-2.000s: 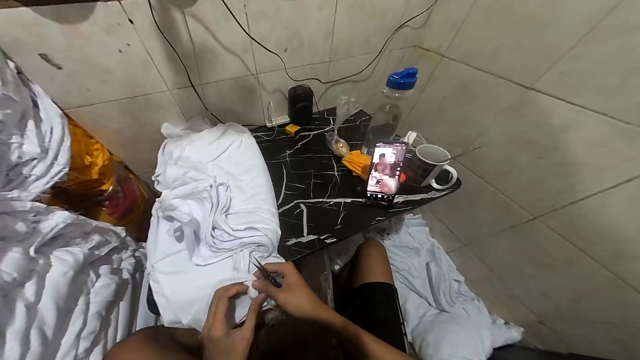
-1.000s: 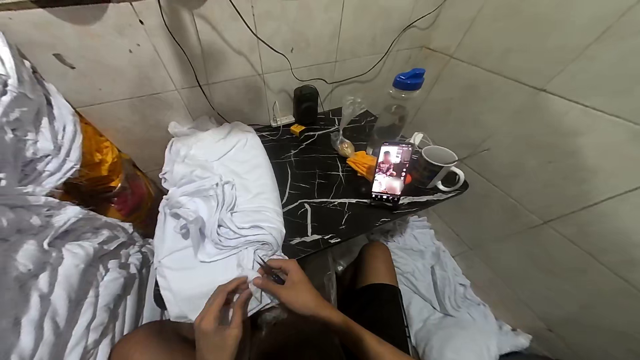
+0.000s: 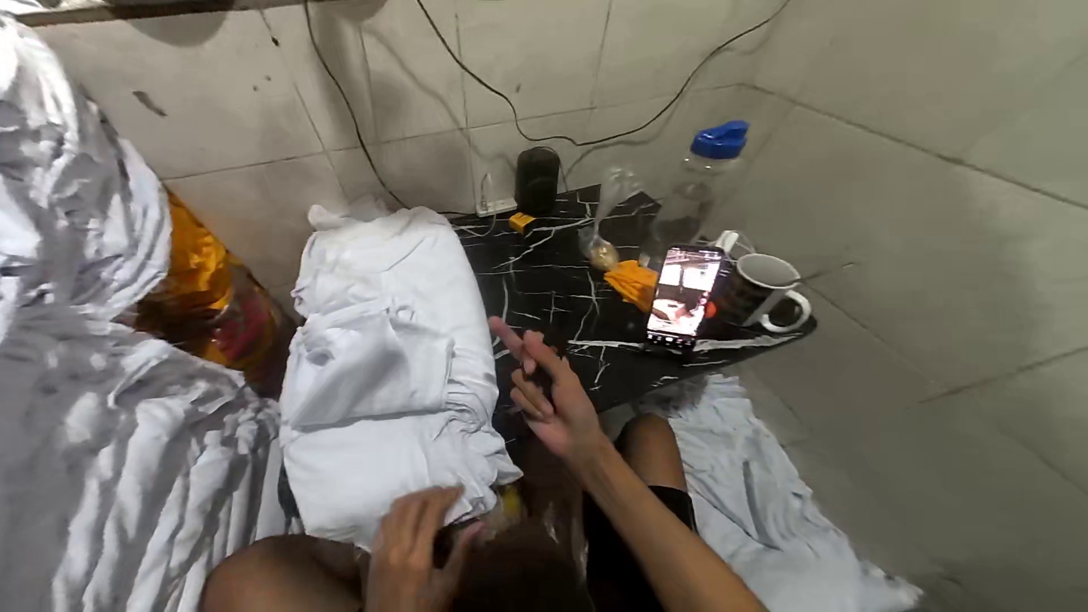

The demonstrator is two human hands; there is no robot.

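Note:
Folded white cloth [image 3: 391, 255] lies in a thick pile at the near left of the black marbled table, with a smaller folded piece [image 3: 374, 365] on top. My left hand [image 3: 416, 544] is at the pile's near edge, thumb and fingers apart, its fingertips at the cloth and nothing visible in its grip. To the right of the pile, my right hand [image 3: 552, 395] is raised above the table's near edge, some fingers extended and others bent. Something dark shows between its fingers, but whether that is a small tool or the background cannot be made out.
The black marbled table [image 3: 552, 289] carries a lit phone [image 3: 680, 297], a mug [image 3: 765, 289], a clear bottle with a blue lid [image 3: 697, 187], orange cloth [image 3: 631, 282] and a dark cylinder [image 3: 537, 180]. White fabric heaps [image 3: 127, 476] rise at left; more white cloth [image 3: 765, 493] lies lower right.
My right hand has moved up and away from the cloth, where it held a small dark pointed tool beside my left hand. The bunched cloth on the pile now lies as a flatter folded piece.

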